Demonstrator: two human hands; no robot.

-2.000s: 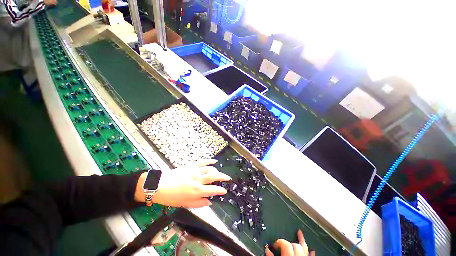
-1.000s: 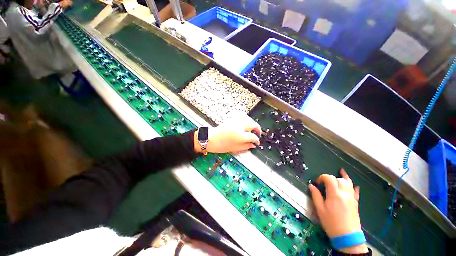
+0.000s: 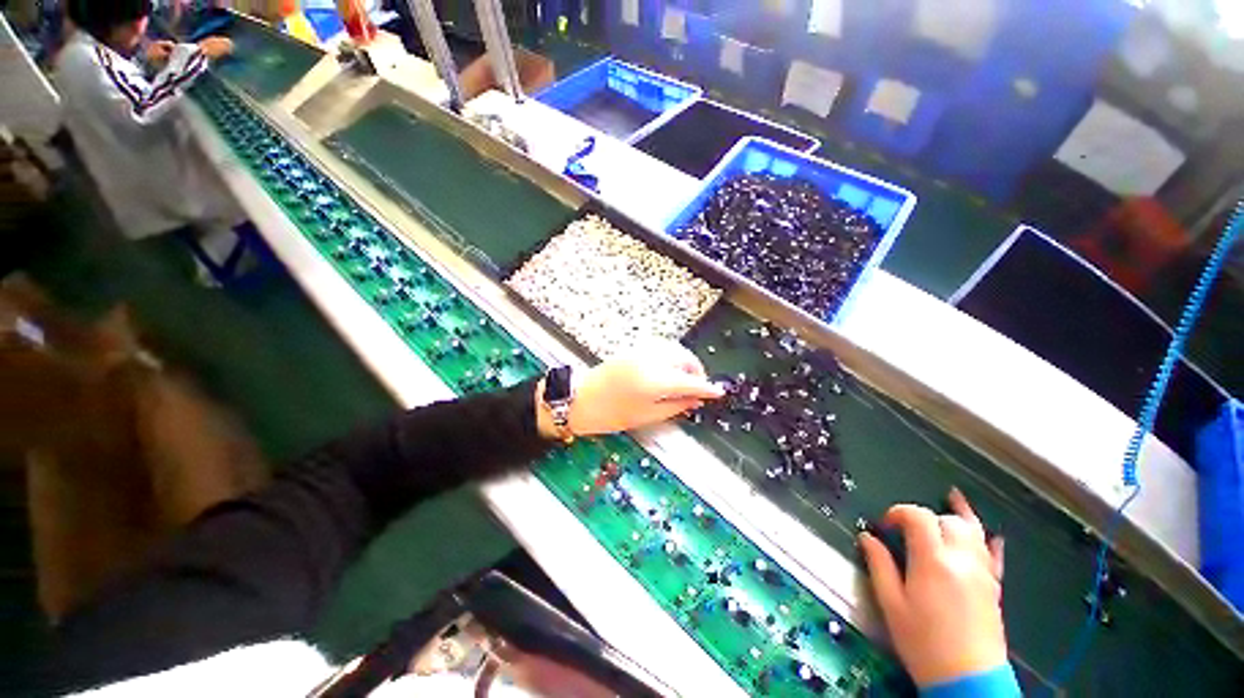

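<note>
My left hand (image 3: 641, 390), with a watch and bracelet, is at the left edge of the loose heap of black components (image 3: 791, 420), thumb and fingertips pinched together; a small dark part seems to be at the tips. My right hand (image 3: 941, 586), with a blue wrist band, is at the lower right over the green recessed surface, fingers curled around a dark component (image 3: 890, 543). Green circuit boards (image 3: 682, 545) dotted with small parts lie in the long rail beside both hands. The tray of pale components (image 3: 614, 284) sits just behind my left hand.
A blue bin (image 3: 894, 225) full of black parts stands on the white ledge (image 3: 941, 341). Black trays (image 3: 1071, 307) and another blue bin (image 3: 669, 93) are there too. A coiled blue cord (image 3: 1184, 341) hangs at right. A person in a grey top (image 3: 137, 150) sits at the upper left.
The view has swung right and down, bringing my right hand fully in. My left hand has drawn back from the heap to its left edge, fingertips closer together.
</note>
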